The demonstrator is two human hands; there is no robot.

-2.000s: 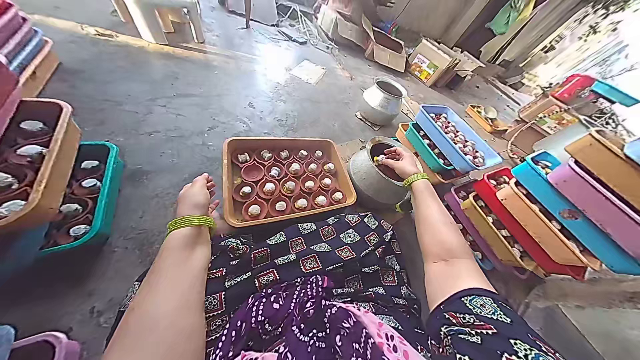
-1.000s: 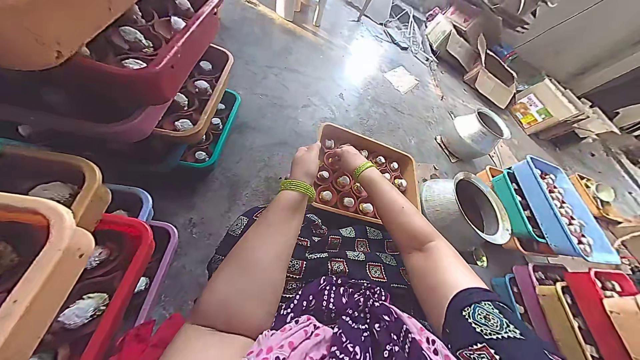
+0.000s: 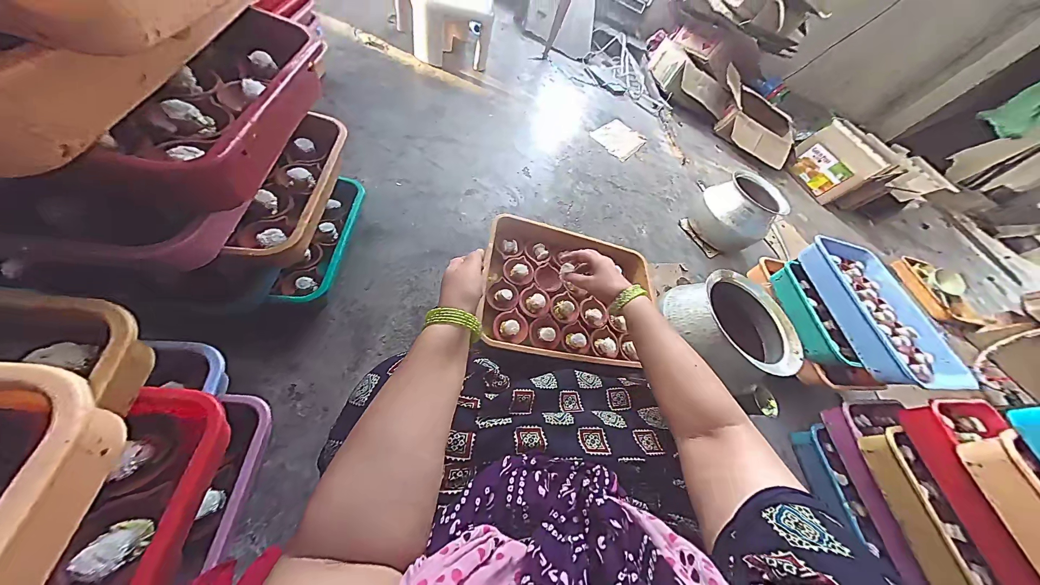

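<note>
An orange plastic tray (image 3: 569, 355) in front of my lap holds rows of small clay cups, most with a whitish lump inside. My left hand (image 3: 463, 283) grips the tray's left rim. Over the upper right cups is my right hand (image 3: 597, 275), its fingertips at a whitish lump (image 3: 566, 268); whether they pinch it is unclear. A reddish clay cup (image 3: 548, 277) beside those fingertips shows no lump. Just right of the tray, a wide-mouthed metal pot (image 3: 691, 313) leans with its dark opening to the right.
Stacked trays with filled cups, among them a maroon tray (image 3: 268, 122) and a red tray (image 3: 215, 455), crowd the left. At right are a blue tray (image 3: 951, 370) of small lumps, more stacked trays, a second metal pot (image 3: 723, 215) and an open cardboard box (image 3: 756, 134).
My right hand, in the metal pot two seconds ago, is now over the tray. My left hand, earlier off the tray, is at its left rim. The hands have moved apart since one second ago.
</note>
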